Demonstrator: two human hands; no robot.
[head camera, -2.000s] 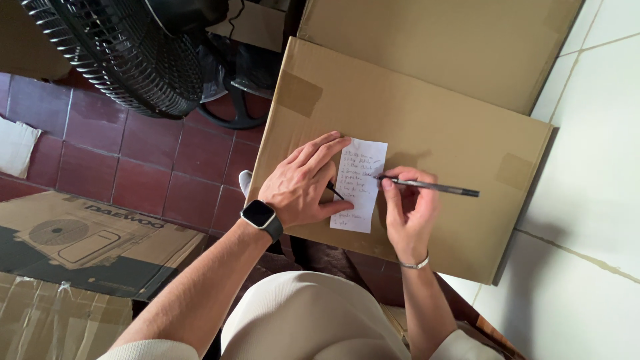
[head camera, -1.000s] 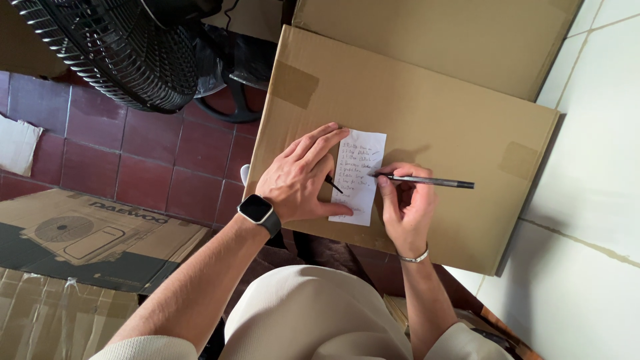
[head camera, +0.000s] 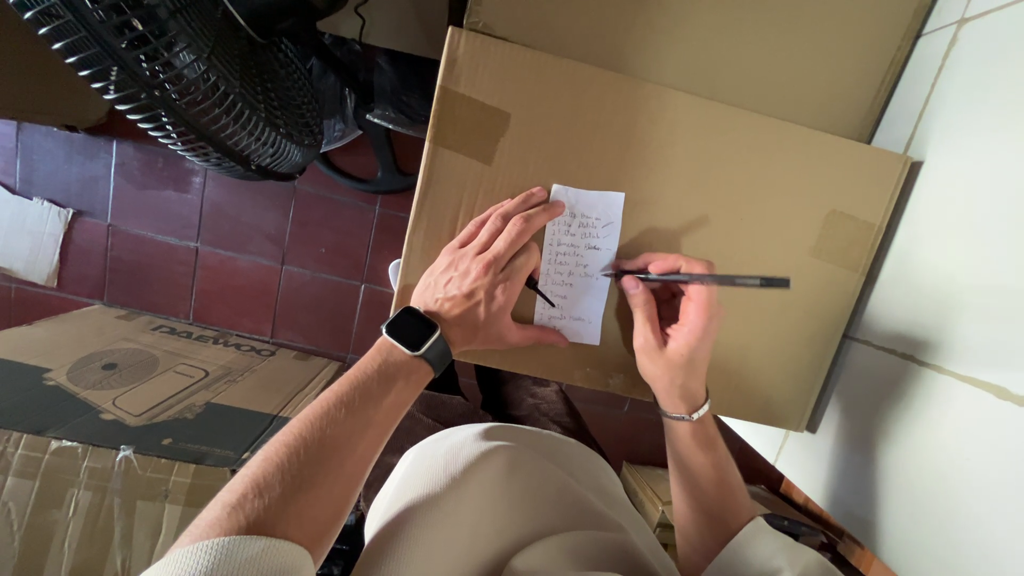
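Observation:
A narrow white paper slip (head camera: 582, 264) with handwritten lines lies on a cardboard box (head camera: 720, 192). My left hand (head camera: 488, 280), with a smartwatch (head camera: 411, 330) on its wrist, rests on the box; its fingertips and thumb touch the slip's left edge. A black pen cap (head camera: 541, 291) sticks out from under its curled fingers. My right hand (head camera: 676, 320) grips a dark pen (head camera: 712, 279) between thumb and fingers, its tip at the slip's right edge, beside the middle lines. A thin bracelet circles that wrist.
A second cardboard box (head camera: 720, 56) adjoins the first at the top. A black fan (head camera: 184, 88) stands at upper left above dark red floor tiles (head camera: 240, 256). A printed carton (head camera: 152, 376) lies at lower left. White tiles (head camera: 936, 384) run along the right side.
The pen in my right hand has shifted slightly down along the slip, from beside its middle lines to somewhat lower ones. My left hand stays at the slip's left edge.

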